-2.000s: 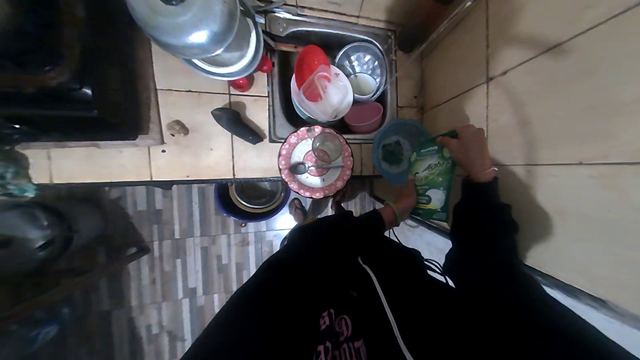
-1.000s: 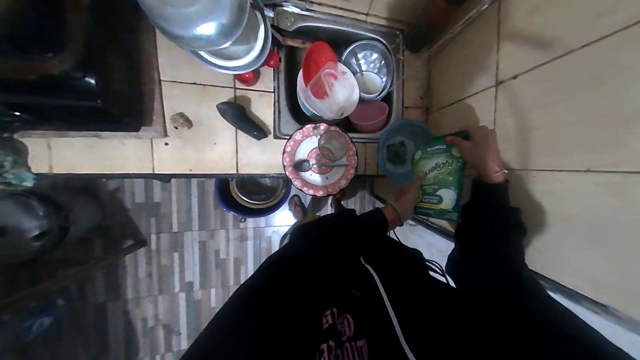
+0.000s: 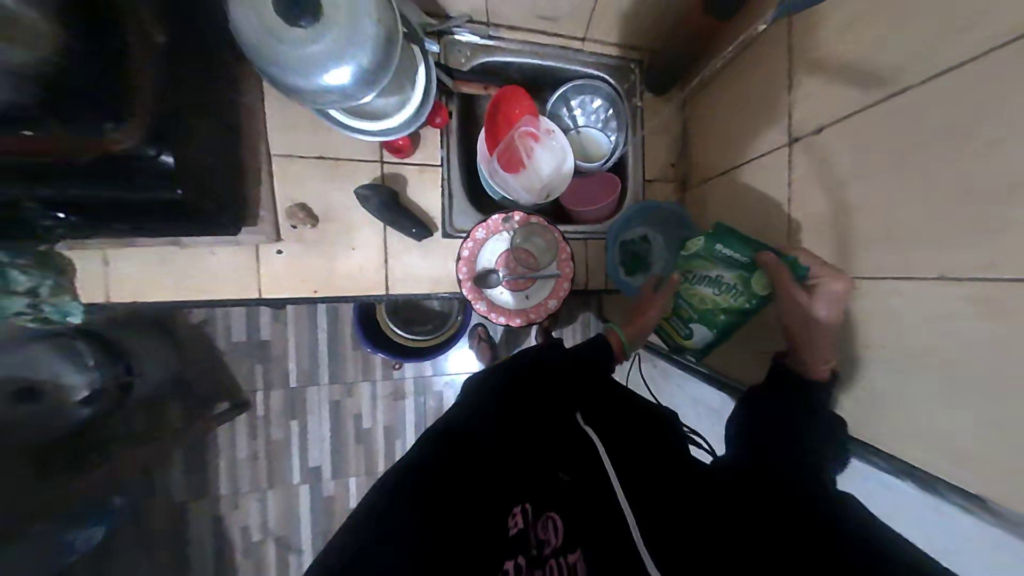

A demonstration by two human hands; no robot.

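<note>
My right hand (image 3: pixel 808 308) grips the upper right corner of a green Sunlight dish soap pouch (image 3: pixel 720 292). At the pouch's left edge, my left hand (image 3: pixel 646 314) holds it too, its fingertips by the rim of a round blue plastic tub (image 3: pixel 614 254). A green scouring pad (image 3: pixel 636 254) lies in that tub. To the left of it, a pink-rimmed plate (image 3: pixel 474 294) carries a clear glass (image 3: pixel 534 246) and a metal spoon (image 3: pixel 488 278). Whether the pouch's mouth is open cannot be told.
The steel sink (image 3: pixel 638 120) holds a red dish (image 3: pixel 509 108), a white bowl (image 3: pixel 560 156), a metal bowl (image 3: pixel 588 100) and a pink bowl (image 3: pixel 592 198). Lidded pots (image 3: pixel 336 56) stand left of it. A dark object (image 3: pixel 392 210) lies on the tiled counter. A tiled wall rises at right.
The pouch has tilted, with its top leaning more to the left and its right corner raised by my right hand. Both hands keep hold of it.
</note>
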